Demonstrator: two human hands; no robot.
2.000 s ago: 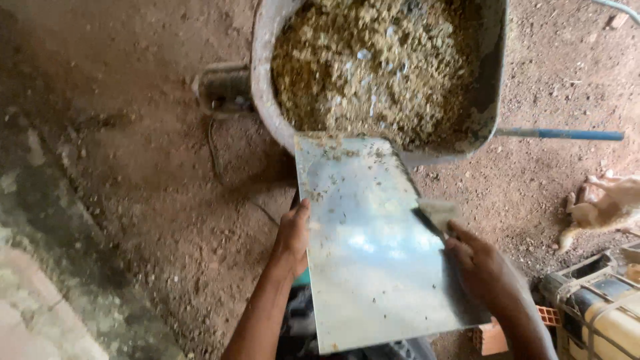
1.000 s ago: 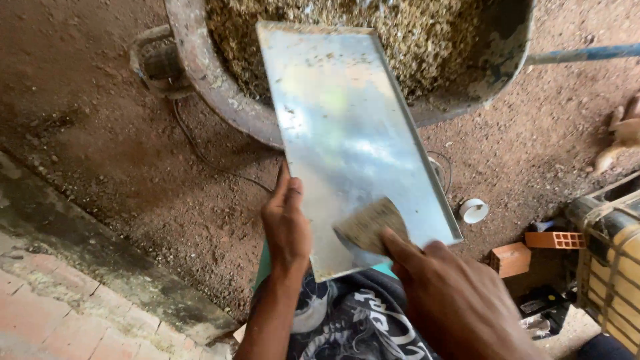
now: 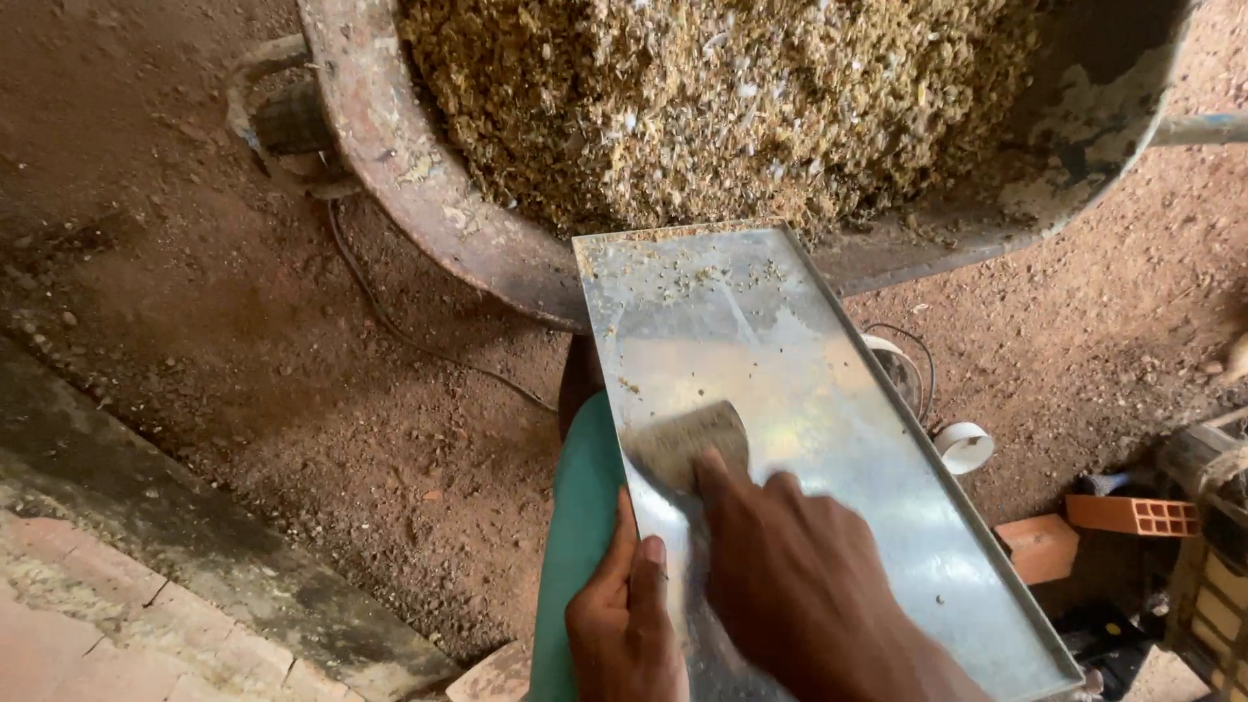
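Note:
A shallow sheet-metal tray (image 3: 829, 429) slants across the middle, its far end against the rim of a wheelbarrow (image 3: 468, 229) holding a heap of brownish flaky material (image 3: 721, 107). My left hand (image 3: 629, 604) grips the tray's left edge, thumb on top. In my right hand (image 3: 795, 556) is a flat scraper (image 3: 692, 444), its wide blade lying on the tray near the left edge; the handle is hidden by the fingers. Small crumbs are scattered mostly at the tray's far end, with a few farther down.
Hollow clay bricks (image 3: 1131, 514), a white ring-shaped object (image 3: 963, 448) and a caged container (image 3: 1219, 595) stand at the right. A thin cable (image 3: 390, 322) runs over the dirt floor. A concrete ledge (image 3: 195, 526) crosses the lower left. A leg in teal cloth (image 3: 575, 546) is beneath the tray.
The scraper in my right hand has moved across the tray from its right side to near its left edge. My left hand still holds the left edge. The view has shifted.

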